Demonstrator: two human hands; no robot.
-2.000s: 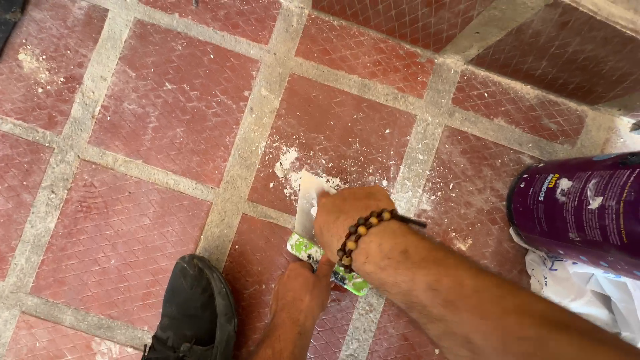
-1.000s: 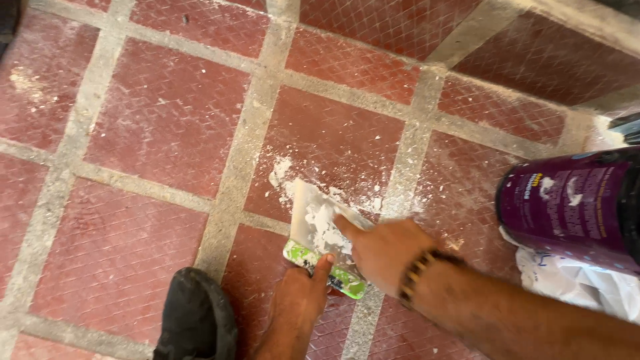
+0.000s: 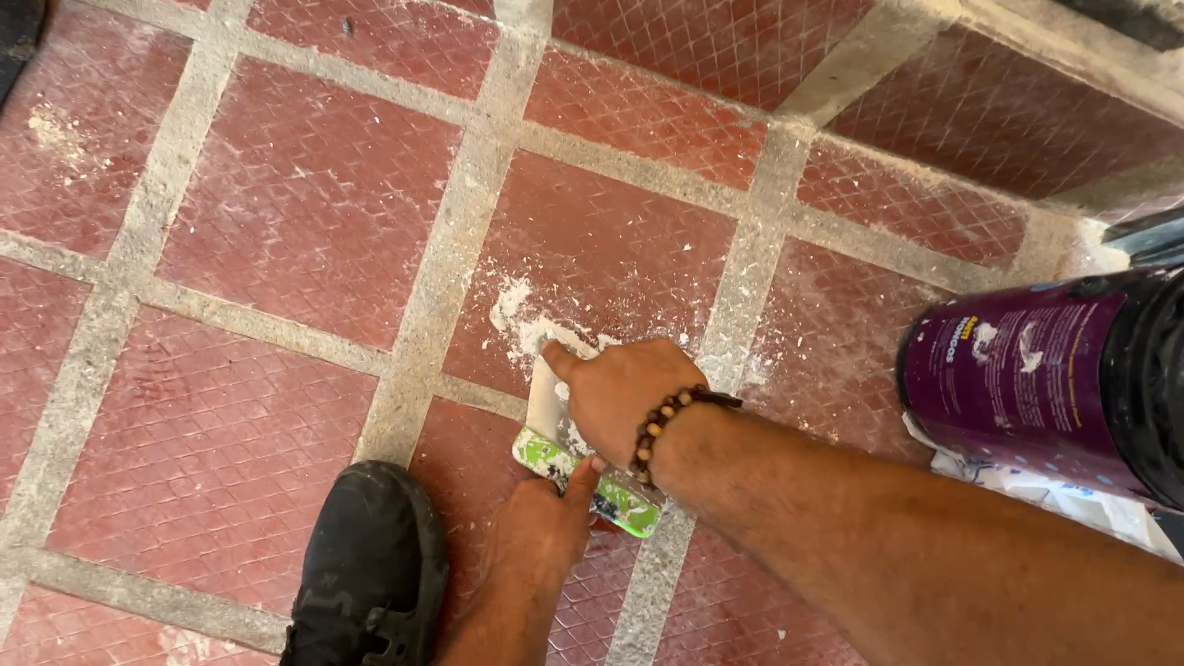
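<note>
My left hand (image 3: pixel 546 518) grips the green, paint-spattered handle (image 3: pixel 638 509) of a wide flat scraper, thumb on top. The scraper's pale blade (image 3: pixel 546 398) lies low over the red tiled floor, its far edge among white crumbs (image 3: pixel 513 305). My right hand (image 3: pixel 629 379), with a brown bead bracelet (image 3: pixel 661 421) at the wrist, reaches over the blade. Its extended index finger points at the blade's far end, amid white powder. The other fingers are curled, and whether they hold anything is hidden. White bits also lie on the blade beside that hand.
A purple and black tub (image 3: pixel 1017 370) stands at the right, on or beside white crumpled plastic (image 3: pixel 1054 499). My black shoe (image 3: pixel 370 564) is on the tiles left of my left hand. A raised tiled edge (image 3: pixel 980 102) runs along the upper right. Pale crumbs (image 3: pixel 60 139) lie at far left.
My right hand has moved from near the handle side of the blade to its far edge over the last second. My left hand keeps hold of the scraper's handle.
</note>
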